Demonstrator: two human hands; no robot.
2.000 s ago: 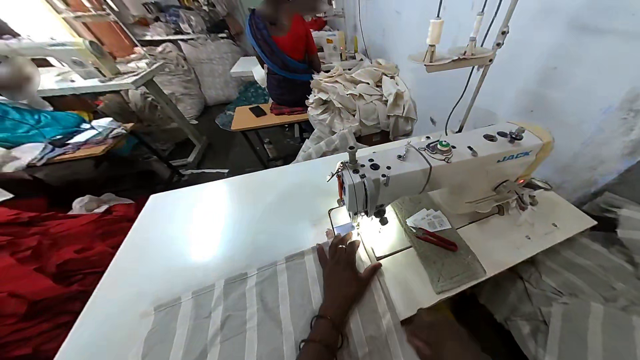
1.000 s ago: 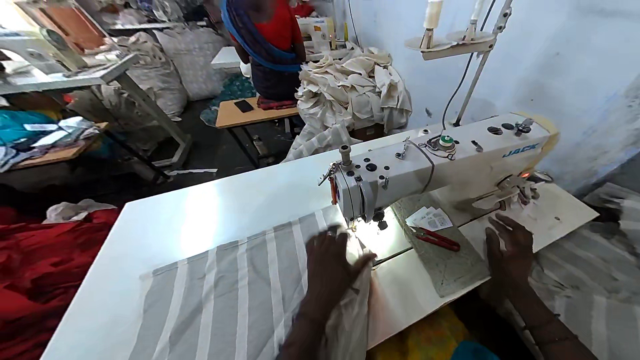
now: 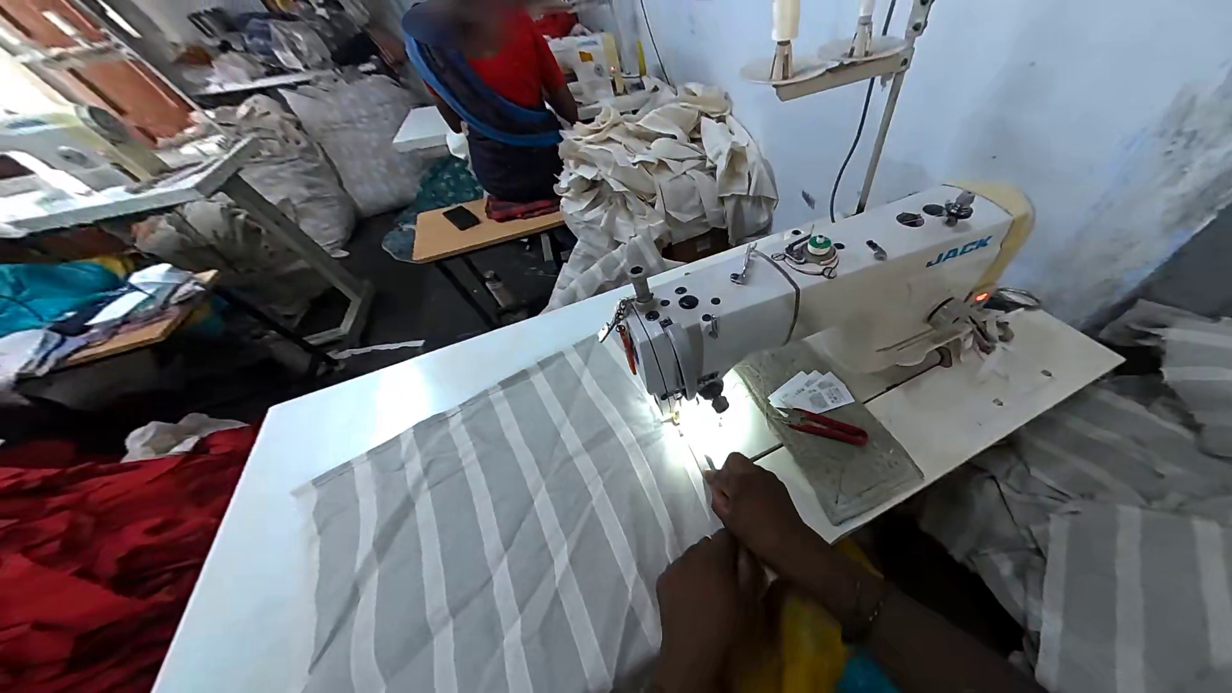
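Observation:
A grey fabric with white stripes (image 3: 500, 520) lies over the white sewing table (image 3: 279, 481), its right edge running to the lit needle area of a Jack sewing machine (image 3: 712, 318). My left hand (image 3: 703, 587) grips the fabric's right edge near the table front. Just above it, close to the presser foot, my right hand (image 3: 760, 496) pinches the same edge, with the fingertips partly hidden. Red-handled thread snips (image 3: 823, 425) and small white printed labels (image 3: 811, 392) rest on a grey pad (image 3: 847, 472) right of the needle.
Striped fabric (image 3: 1136, 577) is heaped at the right, red cloth (image 3: 106, 558) at the left. A thread stand (image 3: 837, 72) rises behind the machine. Beyond the table are a person in red and blue (image 3: 510, 96), a cream cloth pile (image 3: 664, 164) and a wooden bench (image 3: 481, 236) with a phone.
My right hand has come from the right side of the machine bed to the fabric edge. My left hand has moved from near the needle toward the table front. The fabric lies more spread out.

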